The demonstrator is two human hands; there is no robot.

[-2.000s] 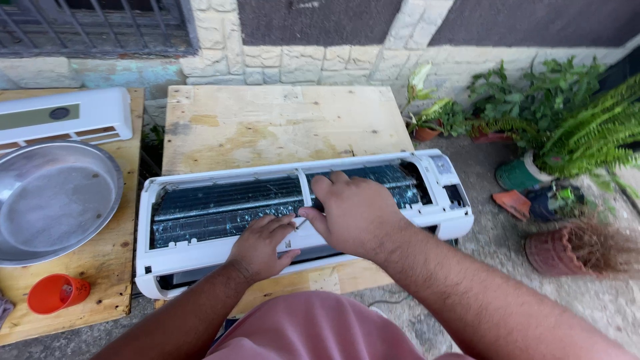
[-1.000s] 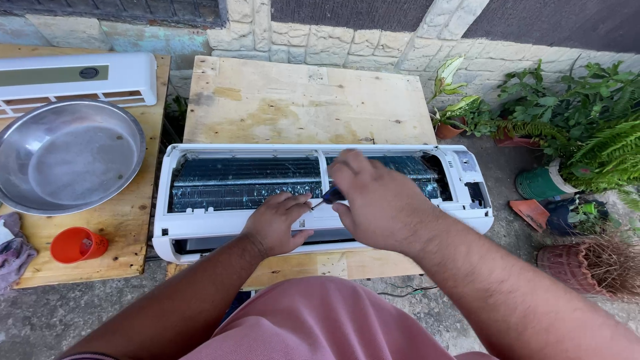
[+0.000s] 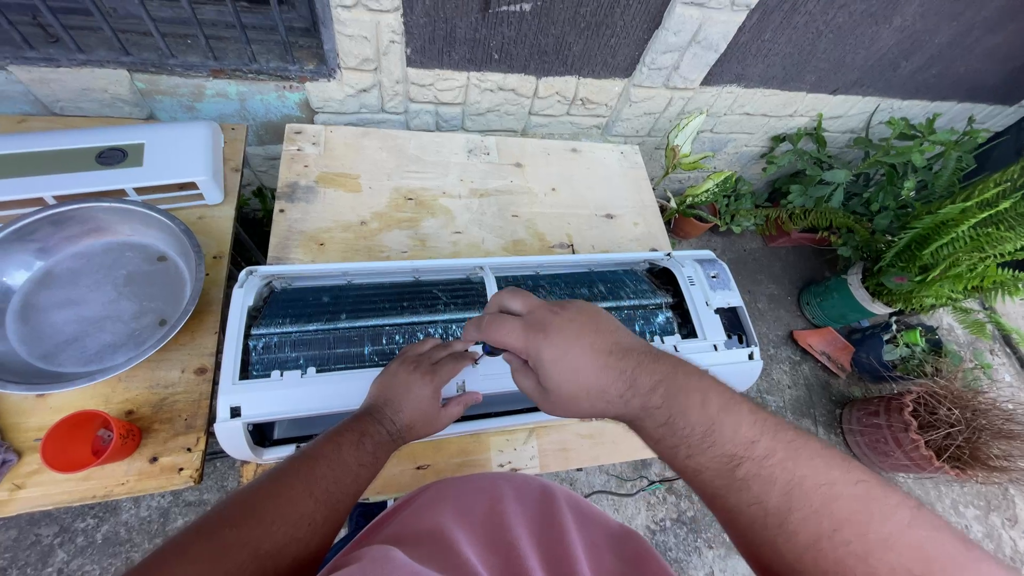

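A white split air conditioner indoor unit (image 3: 280, 396) lies lengthwise on a wooden table, its dark finned coil (image 3: 368, 308) exposed behind the open frame. My right hand (image 3: 560, 352) is closed around the dark handle of a screwdriver (image 3: 491, 350), whose thin shaft points down and left at the front strip of the casing, near the middle. Just left of it, my left hand (image 3: 420, 384) rests on the casing with its fingers by the shaft. Whether those fingers touch the shaft or a screw cannot be told. The screwdriver's tip is hard to make out.
On the left wooden table (image 3: 180, 432) are a metal basin (image 3: 96, 296), a white air conditioner cover (image 3: 184, 160) and an orange-red plastic cup (image 3: 90, 442). Potted plants (image 3: 860, 296) stand on the right, with a brown pot (image 3: 880, 432) of dry stems. A cable (image 3: 632, 490) lies on the ground.
Both hands stay near the middle of the unit's front strip. The right hand's pose on the screwdriver has shifted, while the left hand stays beside it. The view has moved slightly.
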